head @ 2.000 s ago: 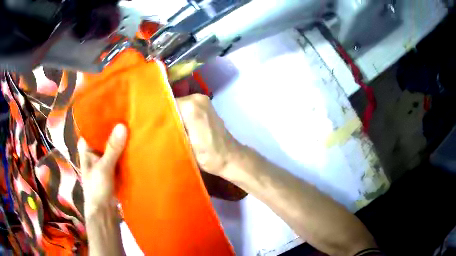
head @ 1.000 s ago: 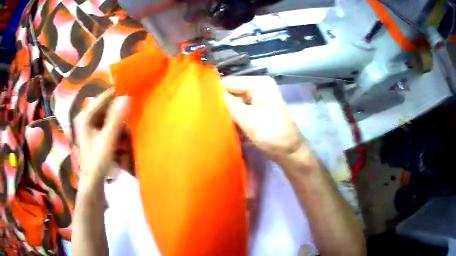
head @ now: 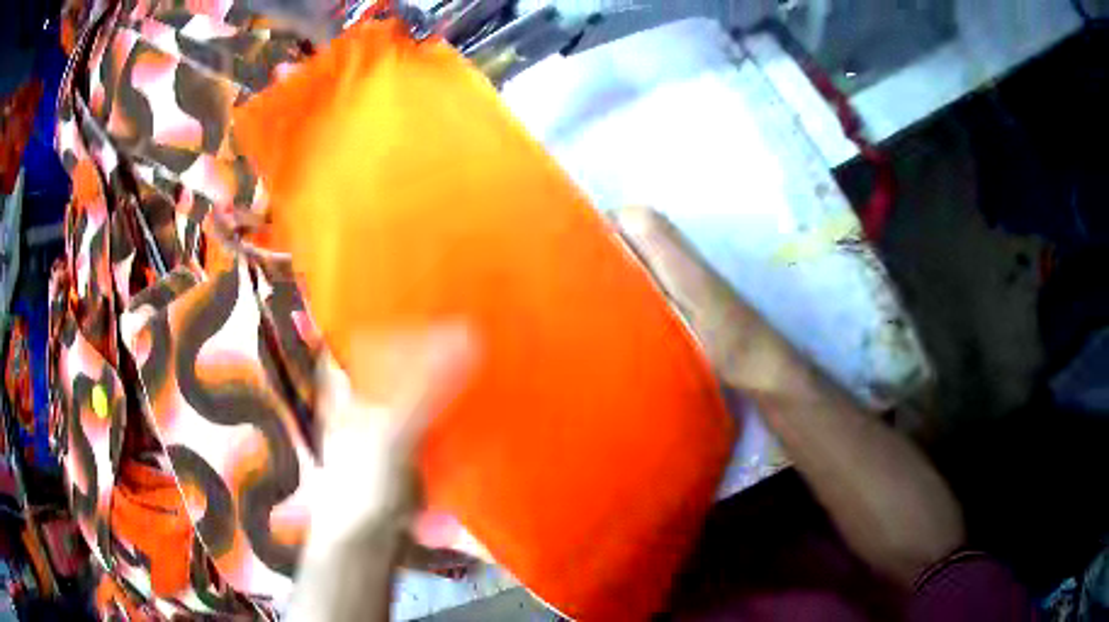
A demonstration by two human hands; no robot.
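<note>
The orange panel (head: 487, 267) runs from the sewing machine at the top down to the lower middle, with a pale line along its right edge. Its upper end lies by the machine's metal parts (head: 517, 37); the needle area cannot be made out. My left hand (head: 395, 413) is blurred, on the panel's left part with the thumb over its face. My right hand (head: 681, 273) is at the panel's right edge, its fingers partly hidden under the panel. Whether it grips cannot be told.
A heap of wavy-patterned fabric (head: 231, 377) fills the left side, with orange patches. The white tabletop (head: 693, 134) with worn edges lies at right. A red cord (head: 878, 182) hangs at its edge. A dark floor (head: 973, 328) lies beyond.
The view has shifted, so the machine shows less at the top. Both hands have moved down along the panel from near the needle area. More of the panel's lower end now shows, angled to the right.
</note>
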